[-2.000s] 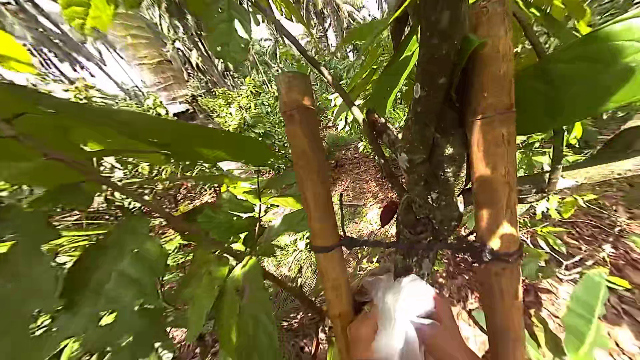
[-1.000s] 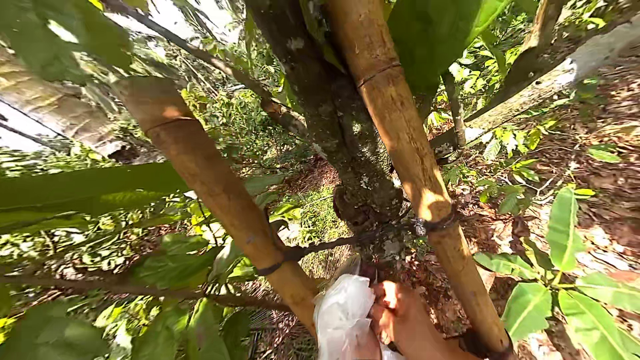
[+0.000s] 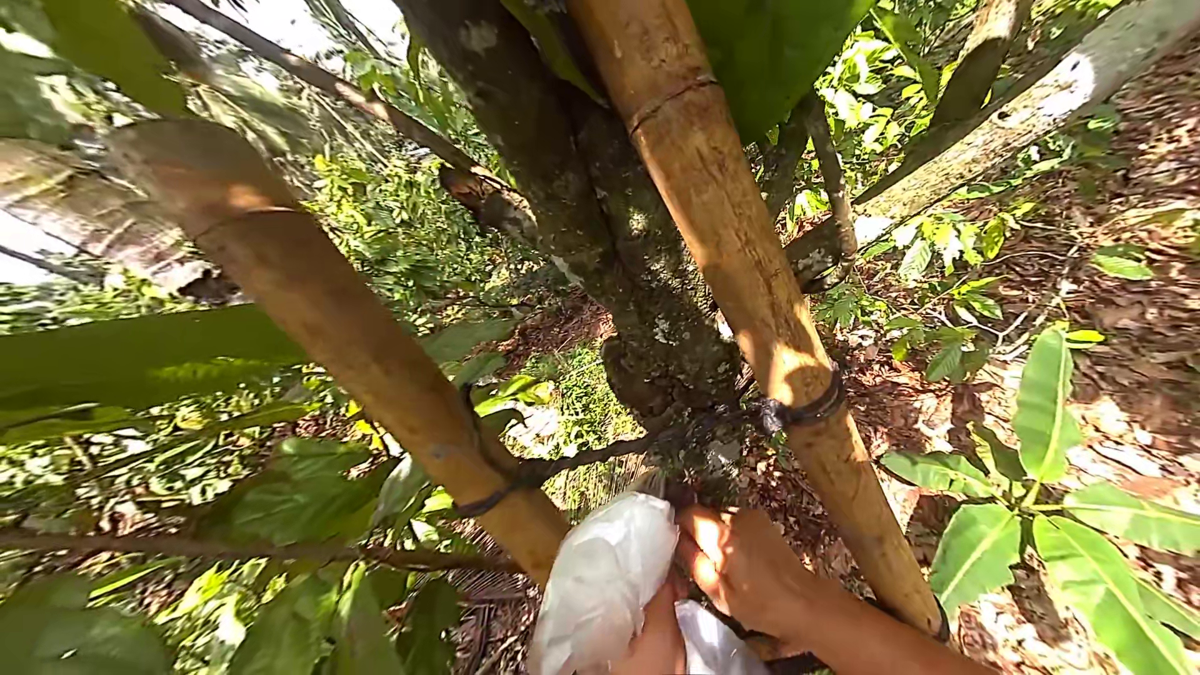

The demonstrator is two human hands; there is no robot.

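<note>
Low in the head view, between two bamboo poles, my left hand (image 3: 656,628) is mostly hidden behind a crumpled white plastic bag (image 3: 609,572). My right hand (image 3: 741,562) is curled beside it, close to the base of the tree trunk (image 3: 647,281); what its fingers hold is not visible. The left bamboo pole (image 3: 347,347) and the right bamboo pole (image 3: 741,234) lean on either side of the trunk. A dark cord (image 3: 600,454) is wound around both poles and runs between them across the trunk, just above my hands.
Large green leaves (image 3: 300,497) and a thin branch (image 3: 234,548) fill the lower left. At the right, a young broad-leaved plant (image 3: 1041,506) grows from ground covered with dry leaves (image 3: 1144,347). A pale log (image 3: 1031,112) slants across the upper right.
The view has tilted, so the poles slant more. The white bag was in front of both hands and now lies to the left, with the right hand more exposed beside it.
</note>
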